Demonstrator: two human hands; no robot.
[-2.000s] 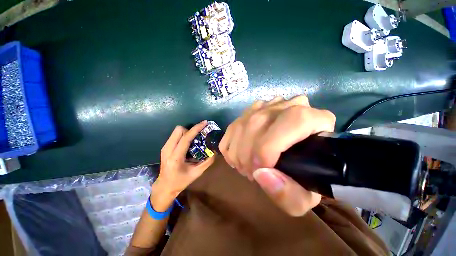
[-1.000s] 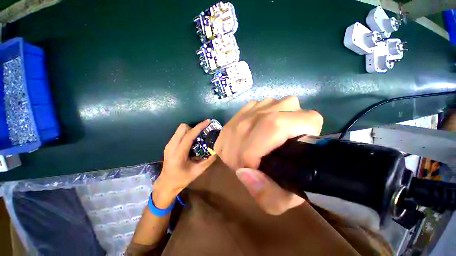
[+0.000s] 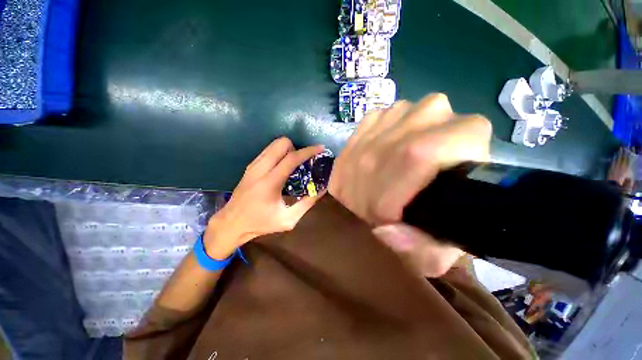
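My left hand [image 3: 262,191], with a blue wrist band [image 3: 211,257], holds a small plug inner assembly [image 3: 304,181] with a dark circuit board and a yellow component at the bench's front edge. My right hand [image 3: 412,169] is closed around a thick black electric screwdriver [image 3: 521,218]. The tool's dark front end meets the board; the bit tip and any screw are hidden. Several plug inner assemblies [image 3: 360,58] stand in a row on the dark green bench [image 3: 211,56] beyond my hands.
A blue bin [image 3: 60,63] of tiny silver pieces is at the upper left. Several white plug housings [image 3: 521,100] with pins stand at the right. A clear tray [image 3: 120,253] lies below the bench edge at lower left. Part of a person's hand [image 3: 621,169] shows at the right edge.
The camera view has turned, so the bin has shifted up and the assembly row and housings lie farther right. Both hands keep their holds, with the tool still at the board.
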